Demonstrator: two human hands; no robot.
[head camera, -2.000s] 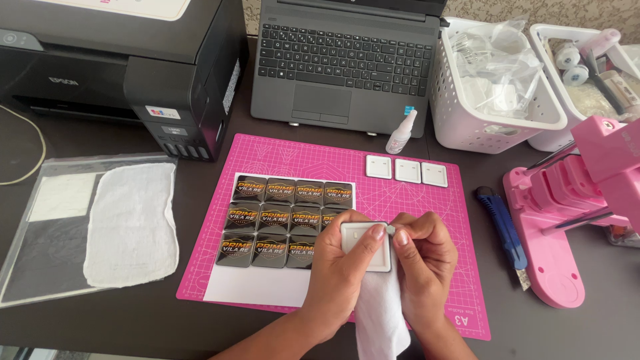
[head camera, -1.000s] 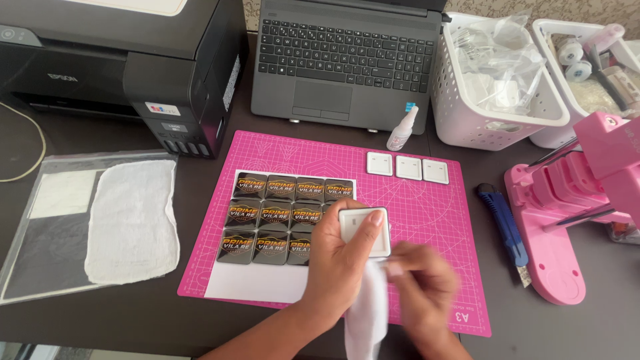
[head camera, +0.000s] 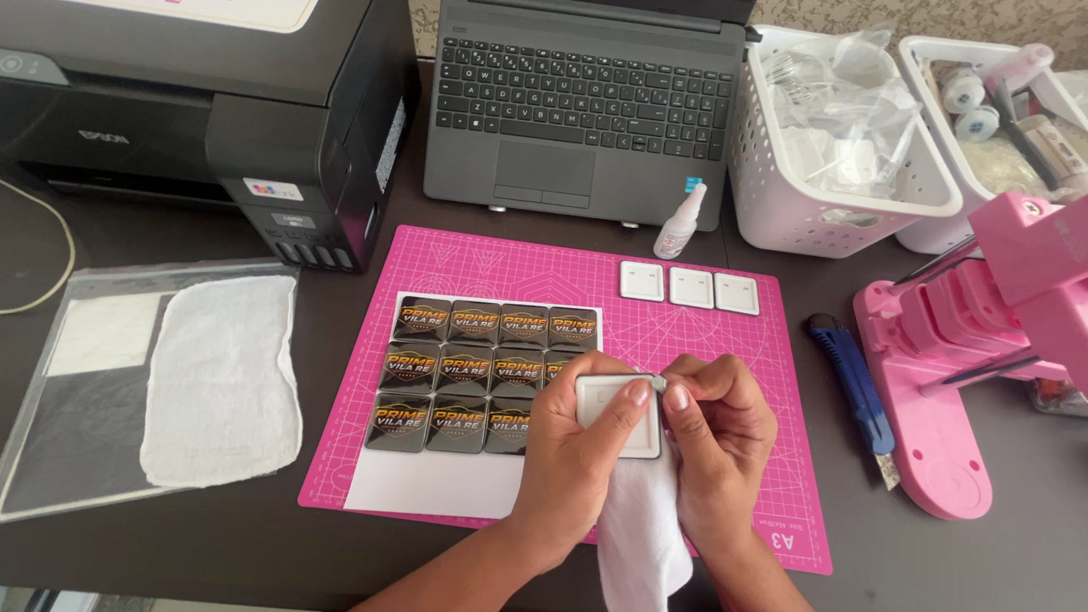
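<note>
My left hand (head camera: 574, 446) grips a square white plastic-backed piece (head camera: 619, 425) with a dark rim, back side up, its thumb on the top right part. A white cloth (head camera: 642, 531) hangs below the piece from my right hand (head camera: 718, 433), whose thumb and fingertips pinch at the piece's upper right corner; a fold of cloth seems to be between them. Rows of square black printed badges (head camera: 463, 370) lie on a white paper sheet (head camera: 425, 484), some behind my left hand. Three white square pieces (head camera: 690, 287) sit in a row near the back of the pink cutting mat (head camera: 357, 408).
A small dropper bottle (head camera: 678, 229) stands before the laptop (head camera: 544, 170). A blue utility knife (head camera: 854, 391) lies beside the pink press machine (head camera: 939, 442). White baskets (head camera: 837, 212) stand at the back right. On the left are a printer (head camera: 280, 110), a folded white cloth (head camera: 223, 382) and a plastic sleeve (head camera: 76, 425).
My right hand has moved up from below the piece to its upper right corner since one second ago. The held piece is lower than then. The pieces on the mat have not moved.
</note>
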